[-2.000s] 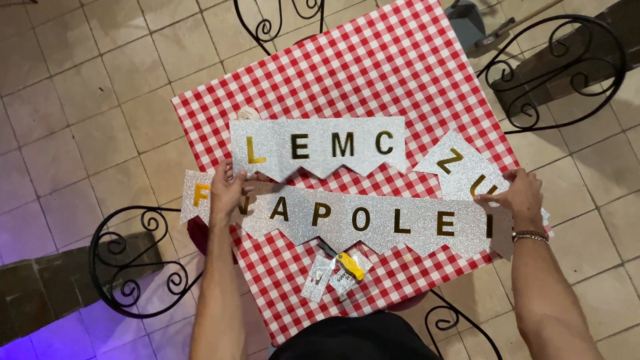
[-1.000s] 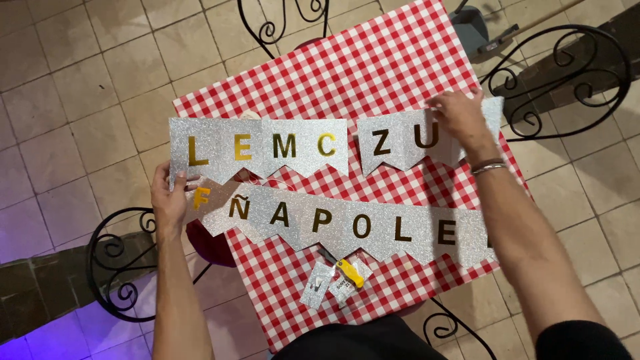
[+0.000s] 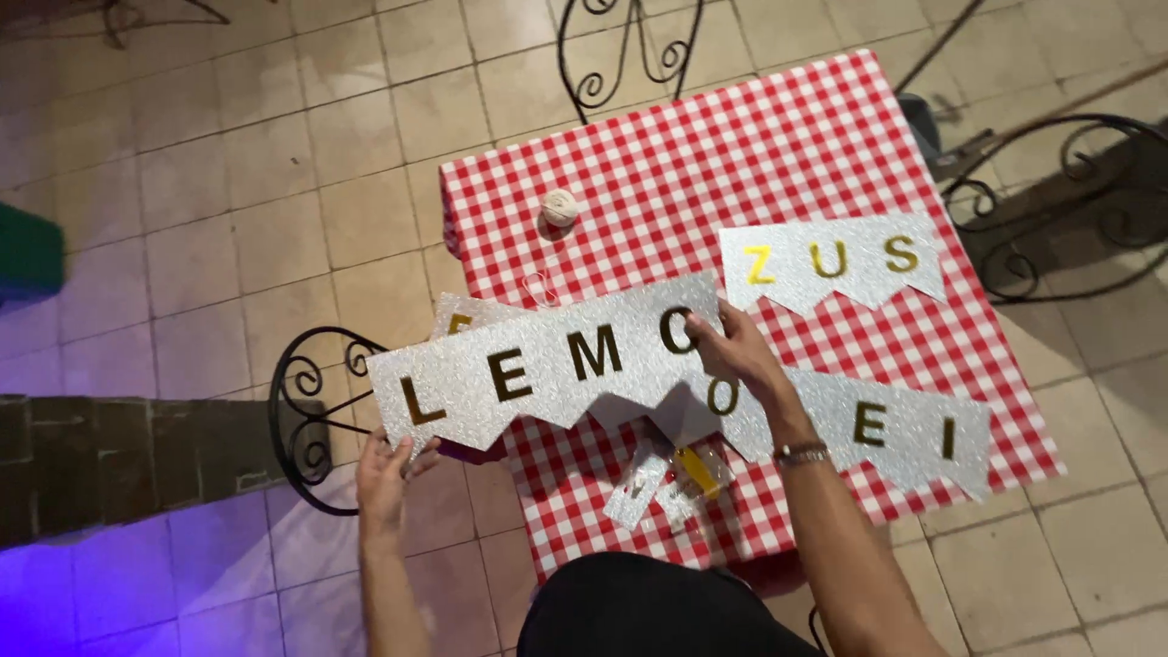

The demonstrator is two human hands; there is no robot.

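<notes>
My left hand [image 3: 391, 467] grips the lower left corner of a silver glitter letter banner strip [image 3: 547, 365] with gold letters. On the strip's right end my right hand [image 3: 735, 347] is closed, thumb on top. The strip is lifted and tilted, its right end higher in view. Beneath it lies a longer silver letter strip [image 3: 830, 411], partly hidden. A shorter silver letter strip [image 3: 830, 278] lies at the table's right side. Near the front edge are a small yellow object [image 3: 698, 472] and clear packets with silver pieces [image 3: 636, 485].
A ball of cream string [image 3: 559, 208] sits on the red-and-white checked tablecloth [image 3: 712, 164], with a loose loop of string below it. Black scrolled metal chairs [image 3: 315, 420] stand around the table. A dustpan [image 3: 922, 128] is on the tiled floor at the upper right.
The upper lettered strip has been lifted and now overlaps the longer one. My right hand has moved from the shorter strip to the lifted strip. The string ball has come into full sight.
</notes>
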